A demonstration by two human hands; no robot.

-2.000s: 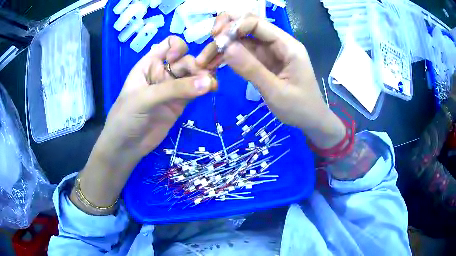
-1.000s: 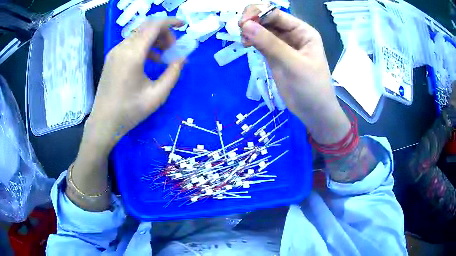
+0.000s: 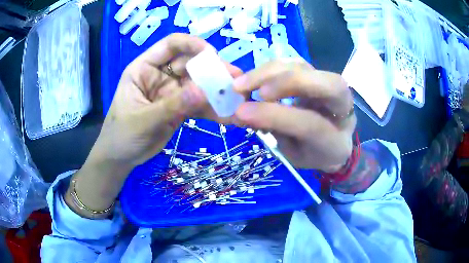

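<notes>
My left hand (image 3: 149, 100) holds a white plastic plate (image 3: 213, 82) by its left side, above the blue tray. The plate is tilted, with one small dark hole near its lower end. My right hand (image 3: 303, 110) is at the plate's right edge, fingertips touching or very near it. A wired stem (image 3: 295, 173) with a small white block (image 3: 267, 138) slants down to the right from under my right hand; its upper end is hidden by the fingers. A pile of wired stems (image 3: 221, 177) lies in the near end of the tray, and loose white plates (image 3: 146, 31) at the far end.
The blue tray (image 3: 154, 220) lies before me. A clear box of thin white pieces (image 3: 61, 77) is at left, with a clear bag (image 3: 18, 174) nearer. A clear box with a white sheet (image 3: 367, 85) is at right. A patterned sleeve or arm (image 3: 445, 174) shows at far right.
Both hands have come together over the tray's middle. The plate in my left hand has moved right and its face now shows. My right hand has moved down, with a stem now visible below it.
</notes>
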